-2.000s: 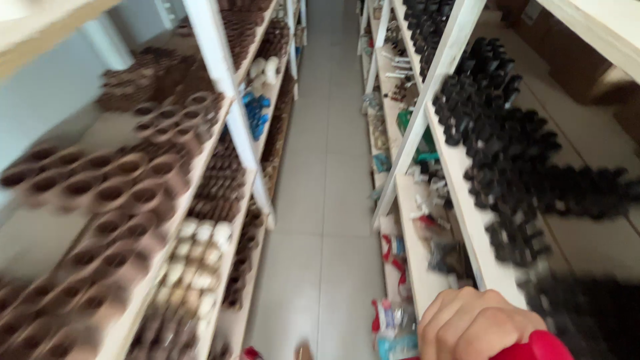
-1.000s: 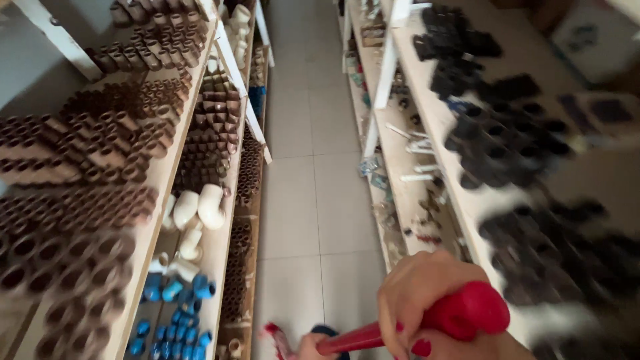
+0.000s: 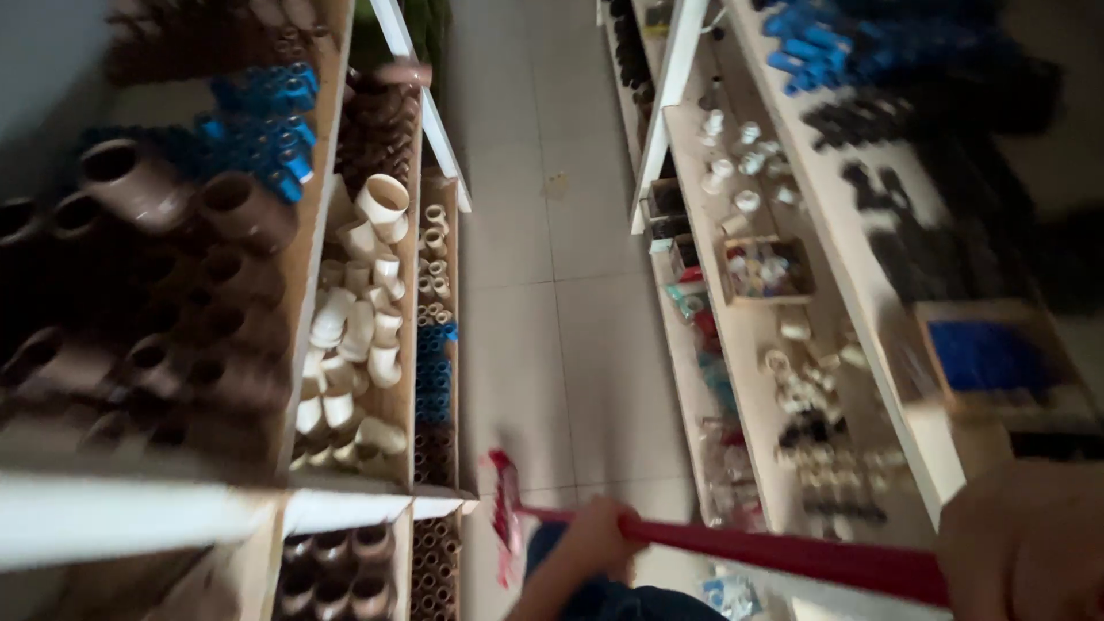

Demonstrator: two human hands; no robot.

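Observation:
A long red handle (image 3: pixel 776 552) runs from the lower centre to the right edge, with a red broom-like head (image 3: pixel 507 517) low over the tiled floor beside the left shelves. My left hand (image 3: pixel 604 535) is closed around the handle near its head end. At the lower right, my right hand (image 3: pixel 1026 543), dark and blurred, grips the handle's other end. Dark clothing (image 3: pixel 638 604) shows below my left hand.
Shelves line both sides of a narrow tiled aisle (image 3: pixel 552 241). On the left lie brown pipe fittings (image 3: pixel 138 190), white fittings (image 3: pixel 379 207) and blue fittings (image 3: pixel 293 155). A wooden box of small parts (image 3: pixel 768 269) and white uprights (image 3: pixel 673 95) stand on the right.
The view has moved along the aisle. The red handle, pointing toward me one second ago, now lies across the view to the right. My right hand has moved to the right edge.

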